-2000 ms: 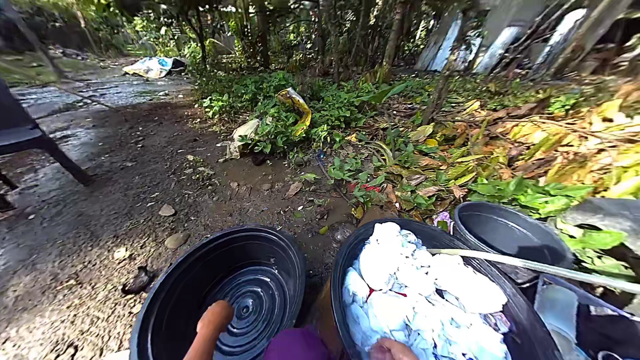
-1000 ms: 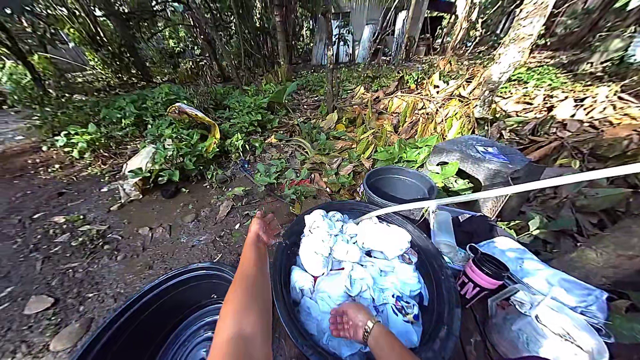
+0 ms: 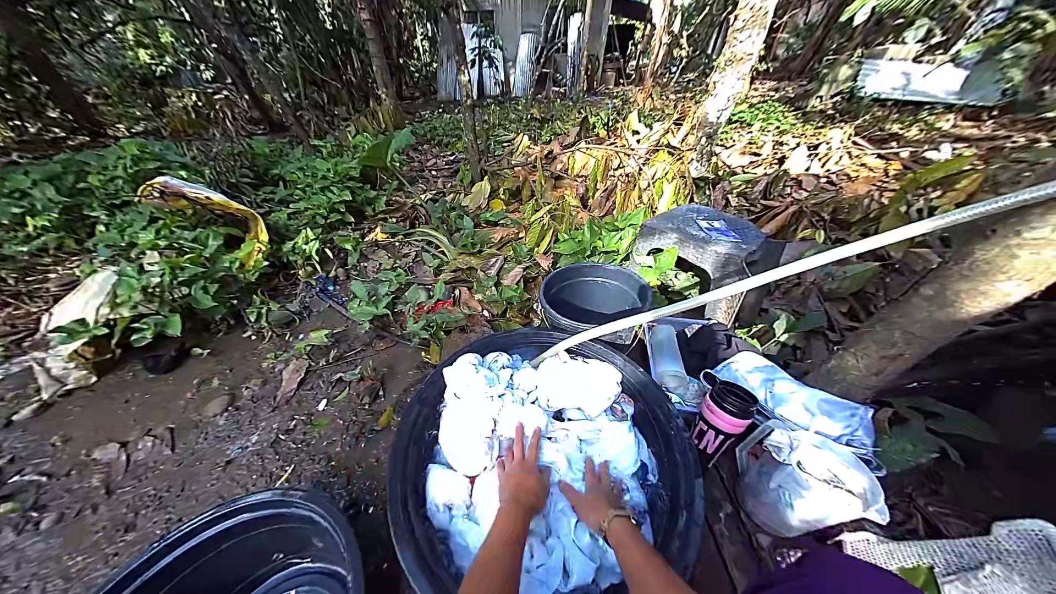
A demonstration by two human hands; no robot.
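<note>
Wet white clothes (image 3: 577, 454) fill a round black plastic tub (image 3: 676, 487) at the lower middle. My left hand (image 3: 523, 478) lies on the clothes near the middle of the pile, its fingers spread. Just right of it, my right hand (image 3: 596, 497) rests on them too, palm down with fingers apart and a watch or bracelet on the wrist. Neither hand grasps the cloth. A whitish hose (image 3: 767, 277) comes in from the right, its end at the clothes by the tub's far side.
At lower left stands a second black tub (image 3: 330, 528). Beyond the clothes tub are a smaller black basin (image 3: 596, 293) and a grey stool (image 3: 701, 235). To the right lie a pink and black tumbler (image 3: 724, 412), a plastic bag (image 3: 813, 487) and a tree trunk (image 3: 949, 301).
My left hand has moved from over the left tub, past the clothes tub's left rim, onto the clothes. My right hand has turned from palm up to palm down. The view has swung right.
</note>
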